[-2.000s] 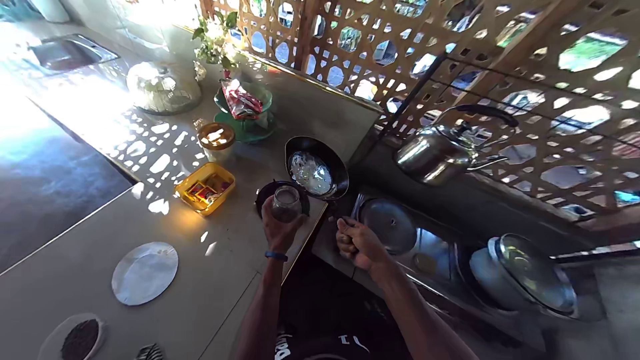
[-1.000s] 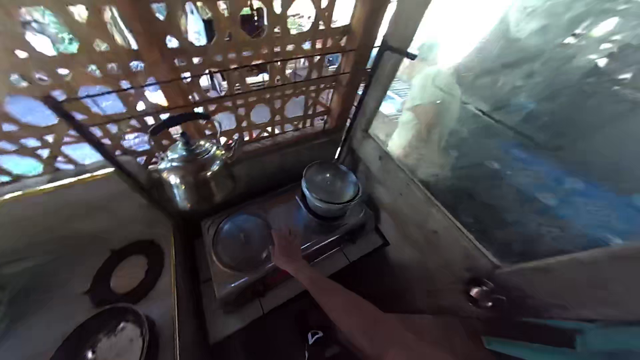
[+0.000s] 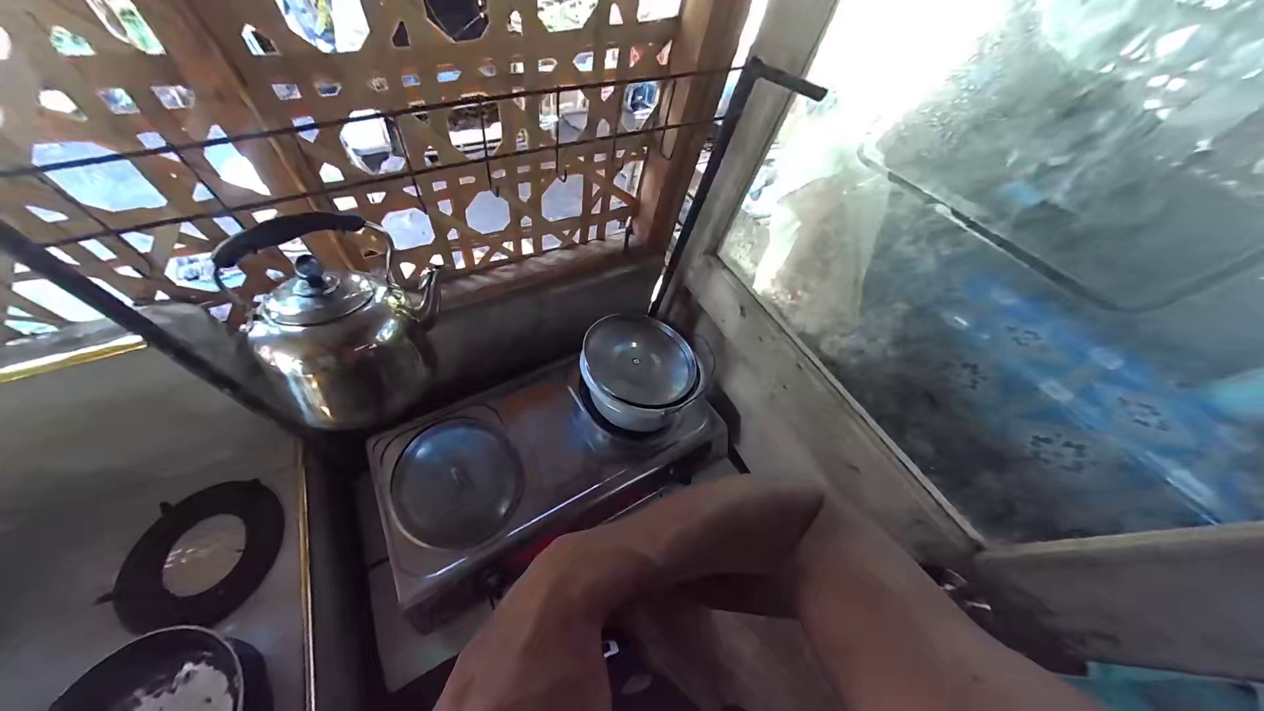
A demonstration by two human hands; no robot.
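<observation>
Bent in front of the two-burner gas stove point(image 3: 538, 425), my left hand point(image 3: 602, 573) is seen from its back, with its fingers hidden. My right hand point(image 3: 750, 509) is close beside it near the stove's right front; the two overlap in view, and whether either holds anything cannot be told. A round metal lid point(image 3: 457, 484) covers the left burner. On the right burner sits a light-coloured pot point(image 3: 632, 410) under a glass lid point(image 3: 640, 360). Behind the stove's left side is a shiny metal kettle point(image 3: 336, 346) with a black handle.
A dark ring-shaped stand point(image 3: 138, 583) lies on the left counter point(image 3: 59, 513), with a dark pan point(image 3: 158, 671) below it. A black metal rack point(image 3: 474, 99) with hooks crosses the wooden lattice point(image 3: 237, 89). At the right, a low wall point(image 3: 820, 395) borders the stove.
The view has swung right to the stove. One second ago one hand reached toward the stove beside the left lid; now both arms are bent low in front of it.
</observation>
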